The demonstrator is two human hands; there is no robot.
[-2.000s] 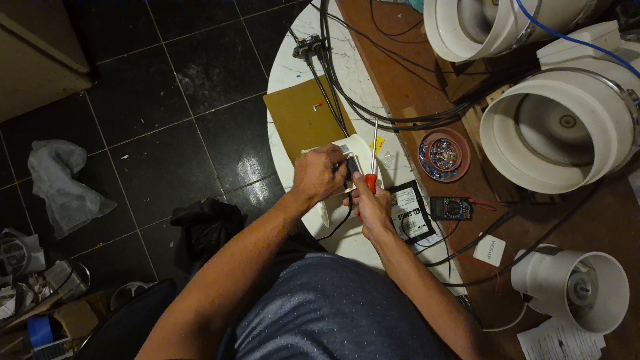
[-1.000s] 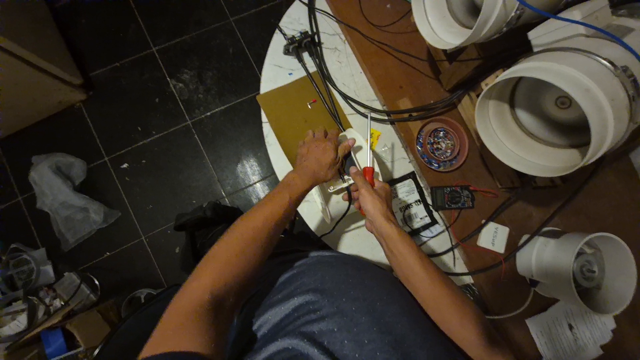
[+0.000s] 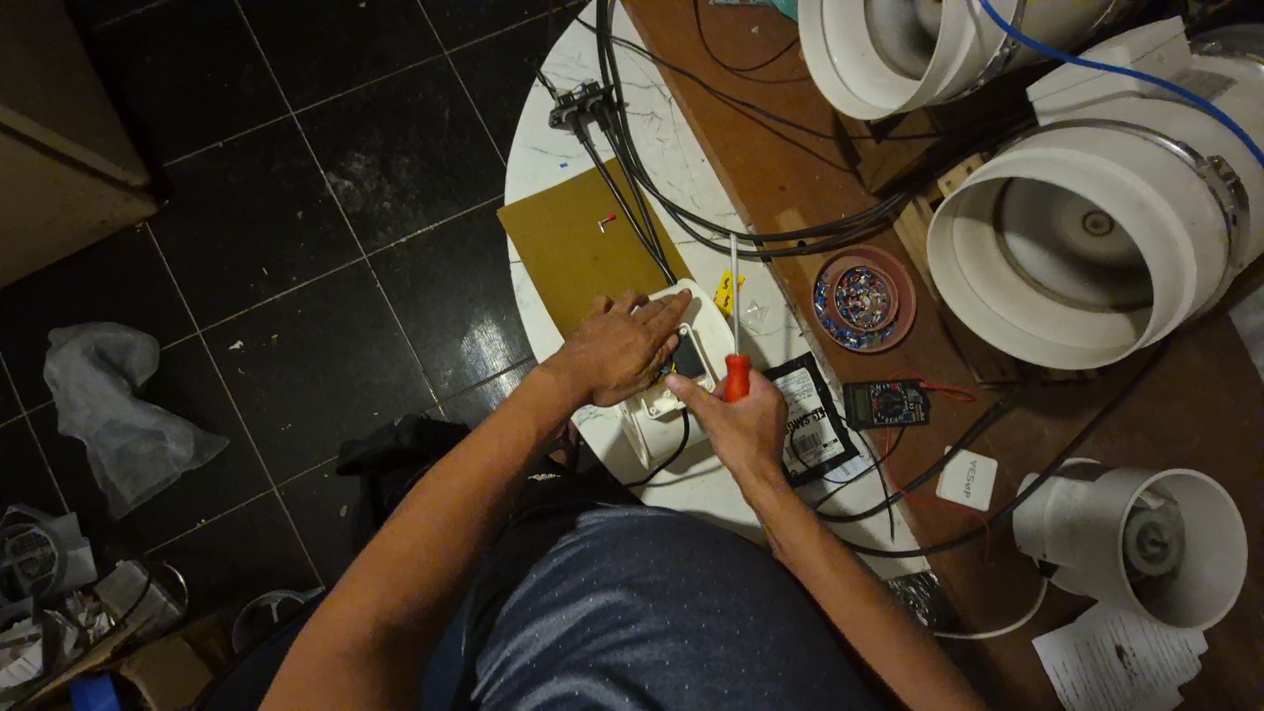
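My left hand (image 3: 622, 351) lies over the upper left of a white plastic housing (image 3: 706, 318), its fingers spread on it. Inside the housing sits a black rectangular part (image 3: 688, 355), partly under my fingers. My right hand (image 3: 741, 425) holds a screwdriver (image 3: 737, 377) with a red handle against the palm, its long shaft pointing up and away from me, clear of the housing. My right thumb reaches to the housing near the black part. Black cables (image 3: 642, 232) run toward the housing's far end, and a thin black cord (image 3: 681, 449) curves out below it.
A brown sheet (image 3: 563, 247) bearing a small red-ended part lies on the marble-patterned table (image 3: 538, 148). To the right are a dish of small connectors (image 3: 864, 299), a multimeter (image 3: 887, 404), a black-edged labelled packet (image 3: 815, 420), white duct fans (image 3: 1047, 257), a smaller fan (image 3: 1136, 543) and loose cables.
My left hand has flattened from a closer grip and its fingers now spread over the housing. The screwdriver stays in my right hand.
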